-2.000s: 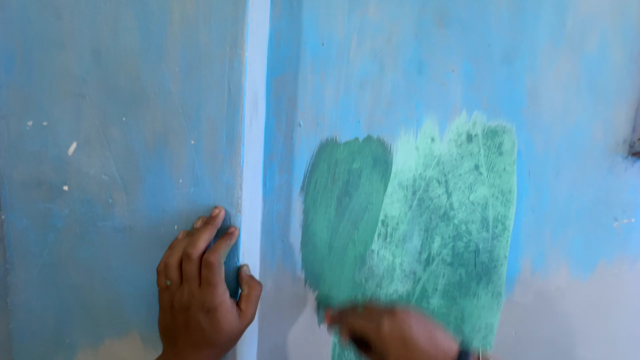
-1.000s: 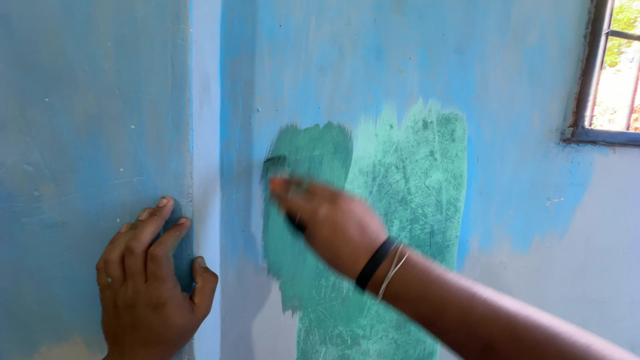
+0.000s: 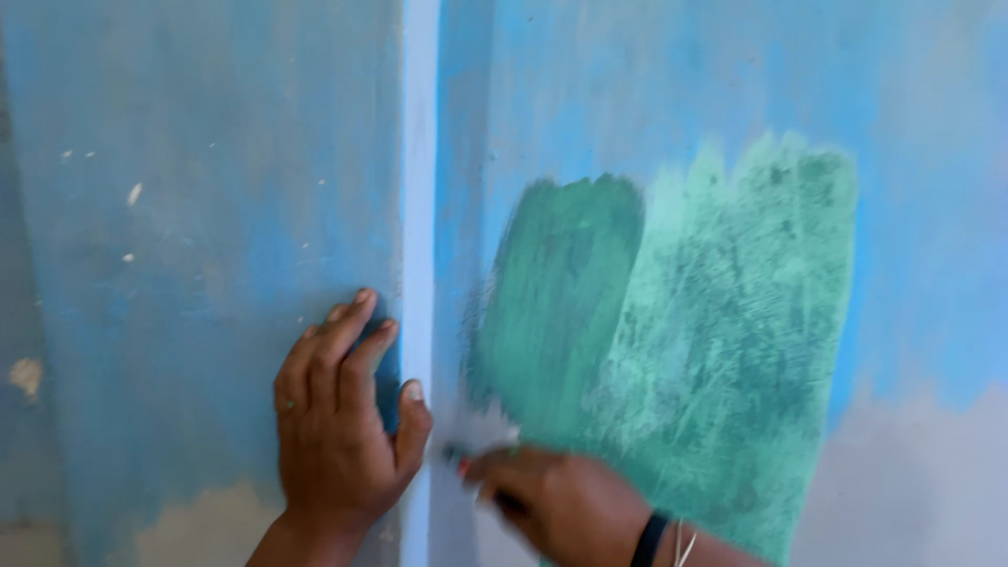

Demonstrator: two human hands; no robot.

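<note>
My left hand (image 3: 342, 417) rests on the blue-grey wall surface, fingers pointing up and a little apart, its thumb beside a pale vertical edge strip (image 3: 419, 197). Low in the centre, my right hand (image 3: 563, 496) grips a brush-like tool (image 3: 458, 458), blurred, with a dark tip and a red part; the tip is near the strip. Above the right hand lies a darker green paint patch (image 3: 563, 291), adjoining a broader, mottled lighter green patch (image 3: 740, 354). A black band and thin pale strings circle my right wrist.
Streaky blue paint (image 3: 677, 71) covers the upper wall, giving way to greyish wall (image 3: 913, 480) at lower right. Small white chips mark the left surface, with a bare beige spot (image 3: 26, 378) near its left edge.
My right hand, over the dark green patch a second ago, is now below it and nearer the strip. The left hand remains against the surface. The view has shifted, and the window is gone from it.
</note>
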